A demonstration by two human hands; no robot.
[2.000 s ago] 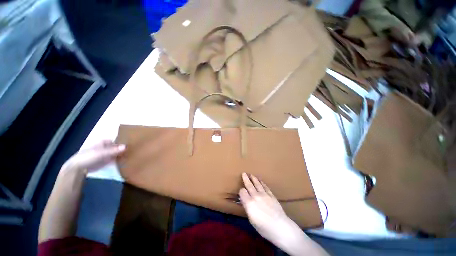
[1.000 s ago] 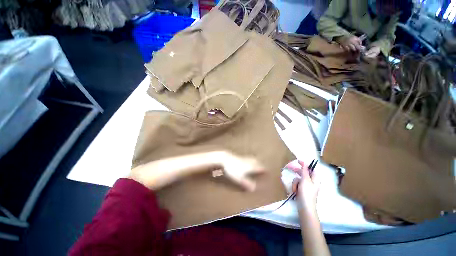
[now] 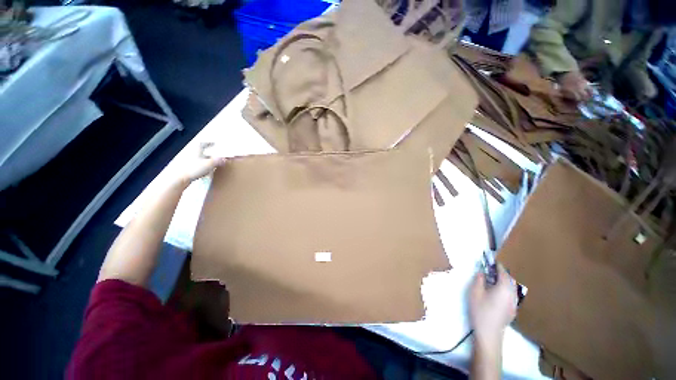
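A brown bag body panel (image 3: 319,215) lies flat in front of me, its notched corners toward me and a small pale rectangle (image 3: 323,257) on its face. Strap loops show beyond its top edge. My left hand (image 3: 201,168) is at the panel's top left corner; its fingertips are at the edge, and their grip is unclear. My right hand (image 3: 493,300) is right of the panel, closed around dark metal thread snips (image 3: 488,269). A thin black cord (image 3: 452,347) trails from near that hand toward the panel's lower edge.
A panel stack (image 3: 415,96) lies beyond the work, with a blue crate (image 3: 270,30) behind it. More panels (image 3: 585,260) lie at right. Loose strips (image 3: 511,96) and another person's hand (image 3: 574,85) are at the far right. A cloth-covered metal-framed table (image 3: 74,82) stands at left.
My left arm has moved from across the panel to its top left corner. My right hand has moved right with the snips. The panel now lies squarer, with its notched edge toward me.
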